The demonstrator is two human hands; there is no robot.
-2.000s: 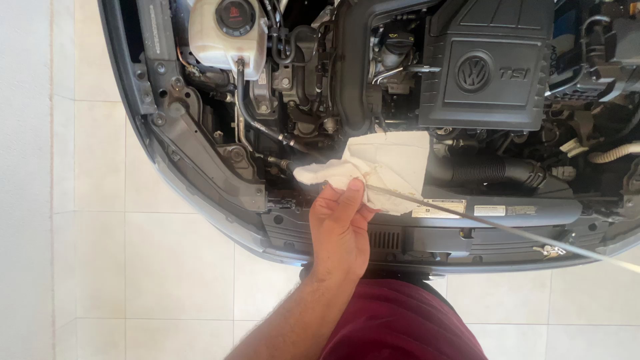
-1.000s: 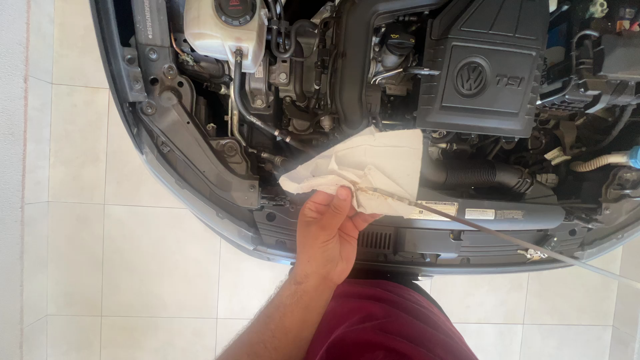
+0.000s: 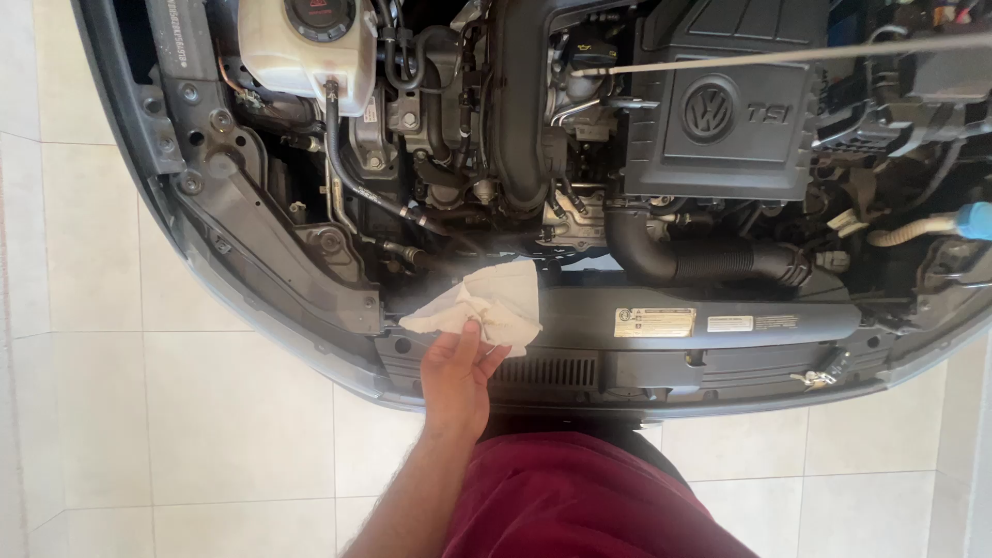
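A crumpled white paper towel (image 3: 504, 302) with faint brownish marks is pinched between the thumb and fingers of my left hand (image 3: 461, 380), at the front edge of the engine bay. Apart from it, a long thin dipstick (image 3: 736, 59) stretches from the right edge of the view across the black engine cover (image 3: 721, 124). Its tip is beside the black oil filler cap (image 3: 590, 56) and above a metal bracket. My right hand is out of view, so what holds the far end of the dipstick is hidden.
The coolant reservoir (image 3: 306, 58) is at the upper left. A ribbed black intake hose (image 3: 713, 262) runs behind the front panel (image 3: 573, 318). Keys (image 3: 815, 378) lie on the front crossmember at the right. A blue-capped filler neck (image 3: 934, 225) is at the far right.
The dipstick, earlier against the paper towel in my left hand, has come away from it and moved up over the engine. My left hand still holds the paper towel.
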